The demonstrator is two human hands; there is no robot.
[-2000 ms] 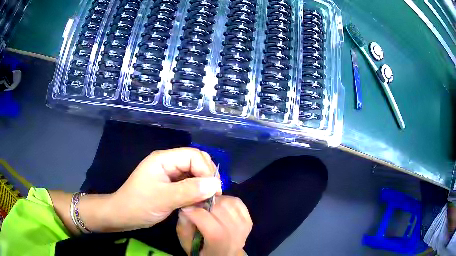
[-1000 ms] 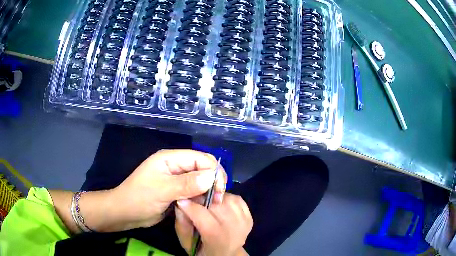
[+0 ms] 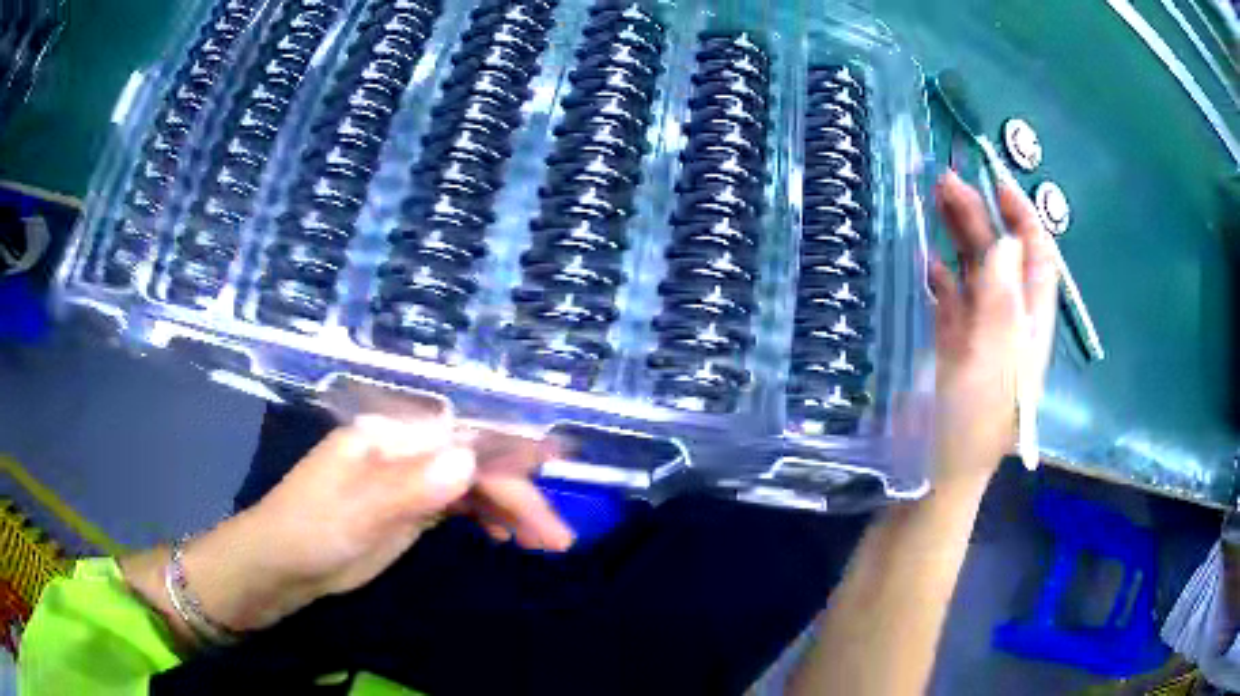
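The clear blister tray (image 3: 778,258) holds dark round parts (image 3: 571,245) in seven rows, its near edge out past the bench edge. My left hand (image 3: 367,496) is blurred and grips the tray's near rim, thumb on top and some fingers under it. My right hand (image 3: 986,313) lies along the tray's right side with its fingers partly spread. Slim tweezers (image 3: 1028,422) seem held in it, their pale end sticking out below the hand. Whether these fingers also press on the tray is unclear.
On the green bench (image 3: 1156,340), right of the tray, lie a long-handled brush (image 3: 1078,306) and two round white discs (image 3: 1023,144), (image 3: 1053,207). A blue stool (image 3: 1081,585) stands at lower right. My dark-clothed legs are below the tray.
My hands have parted from above my lap; the left went to the tray's near rim, the right to its right side. The tray has shifted towards me and turned slightly.
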